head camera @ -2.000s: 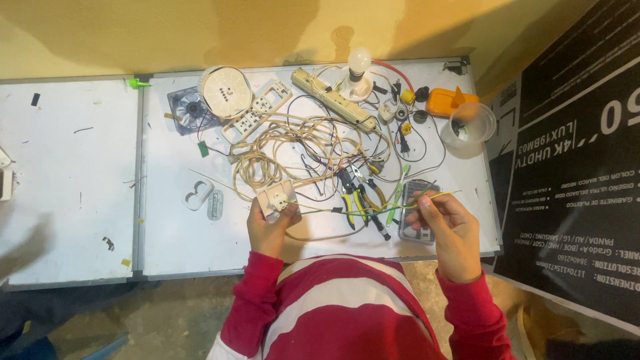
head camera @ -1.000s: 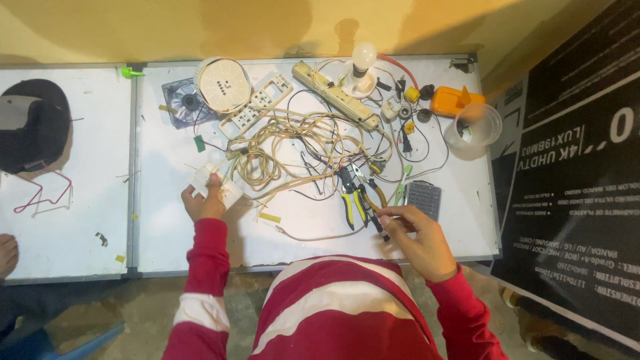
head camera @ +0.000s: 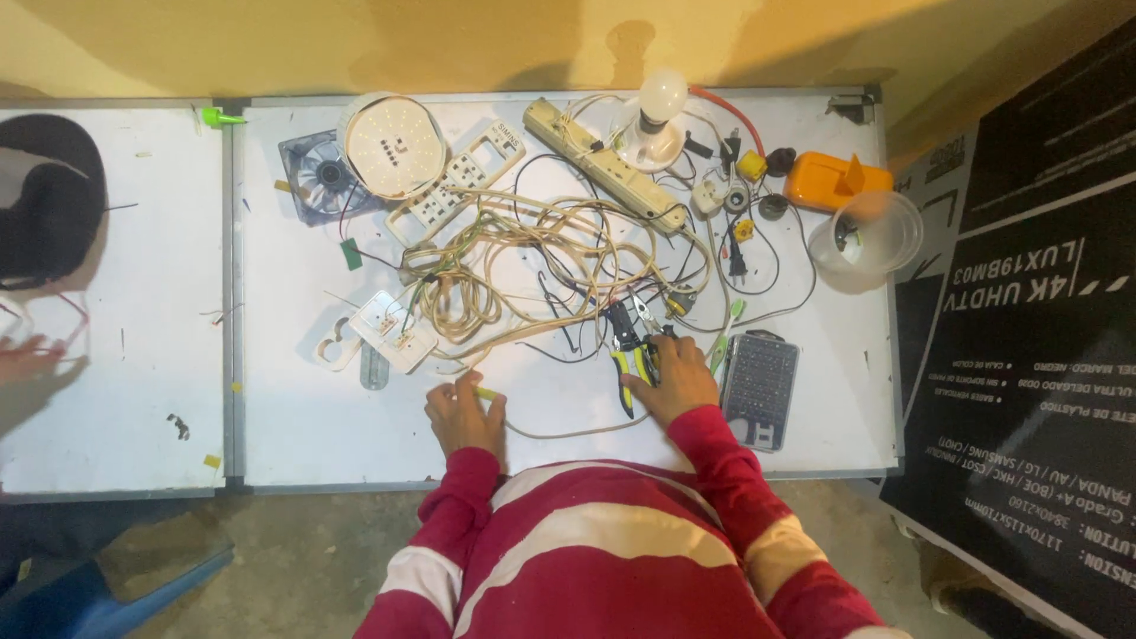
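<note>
My left hand (head camera: 466,417) is low over the table's front half, its fingers beside a short yellow strip (head camera: 485,393); whether it pinches the strip is unclear. My right hand (head camera: 679,382) has its thumb and fingers around the handles of yellow-and-black pliers (head camera: 641,362), which lie among other tools. A white double socket fitting (head camera: 393,330) with wires attached lies up and left of my left hand. Coiled beige cable (head camera: 461,302) spreads behind both hands. One pale cable (head camera: 568,436) curves across the table between them.
A power strip (head camera: 603,164), a white multi-socket block (head camera: 457,185), a bulb in a holder (head camera: 664,96), a round LED lamp (head camera: 393,146) and a fan (head camera: 324,173) stand behind. At right are a dark case (head camera: 760,389) and a plastic tub (head camera: 874,232). Another person's hand (head camera: 27,359) is far left.
My left hand has let go of the white socket fitting and moved right, to the yellow strip. My right hand has moved left onto the pliers.
</note>
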